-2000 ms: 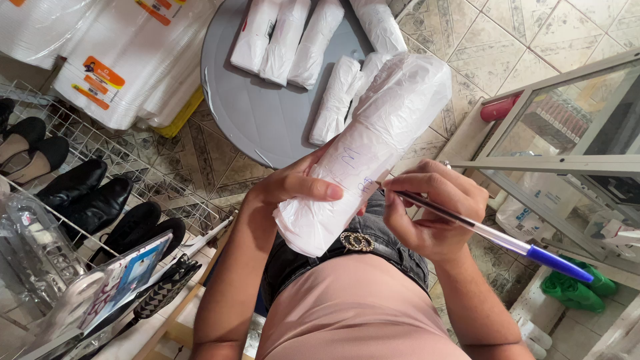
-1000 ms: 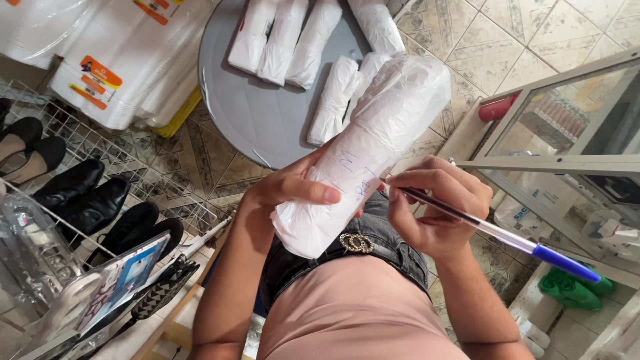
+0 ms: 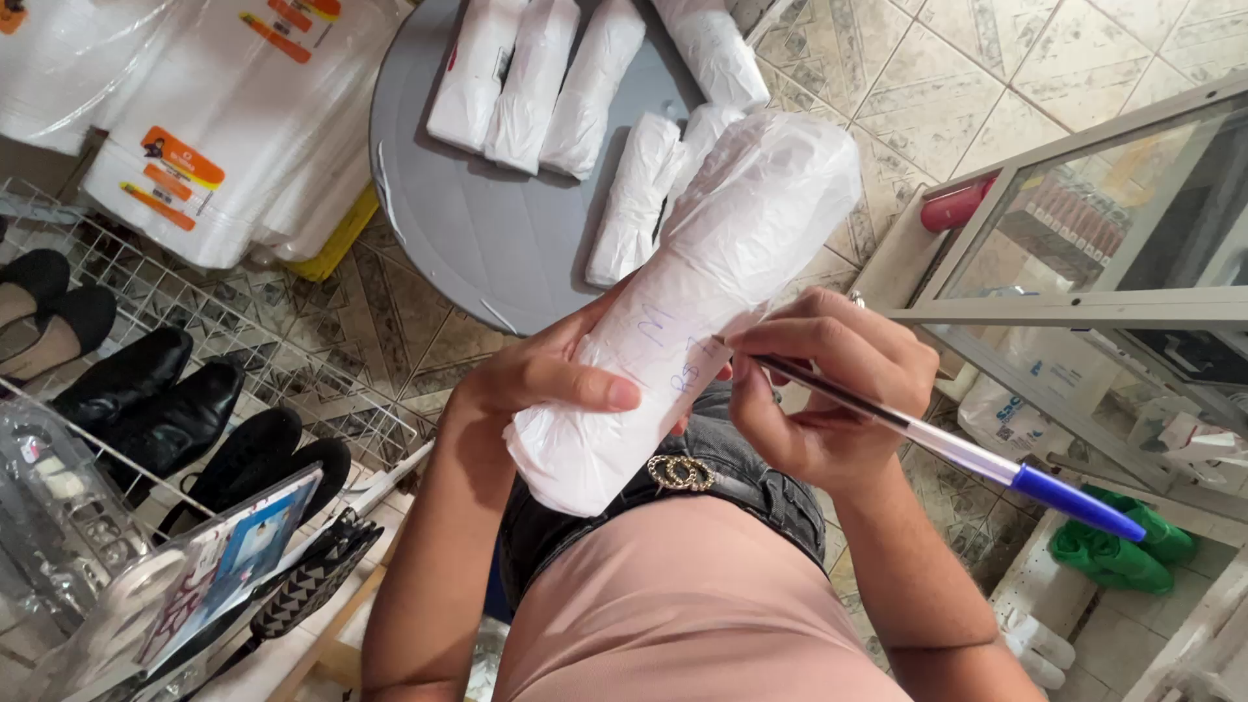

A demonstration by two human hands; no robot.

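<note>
A roll wrapped in white plastic (image 3: 741, 224) lies slanted in my left hand (image 3: 556, 375), whose thumb presses on its near part while the other fingers pass underneath. Blue handwriting shows on its upper side. My right hand (image 3: 838, 385) grips a ballpoint pen (image 3: 936, 439) with a blue cap on its rear end; the tip touches the plastic beside the writing. Beyond the roll, more white wrapped rolls (image 3: 590, 88) rest on a round grey table (image 3: 439, 195), some side by side, others partly hidden behind the held one.
At left are packs of white foam trays (image 3: 224, 107), a white wire rack (image 3: 244, 341) and black shoes (image 3: 166, 419). A glass-fronted cabinet (image 3: 1092, 302) stands at right, above a green cloth bundle (image 3: 1121, 546). Patterned tiles (image 3: 907, 88) cover the floor.
More blue marks stand on the roll than two seconds ago. The pen tip has shifted slightly along the plastic, while my left hand keeps the same hold.
</note>
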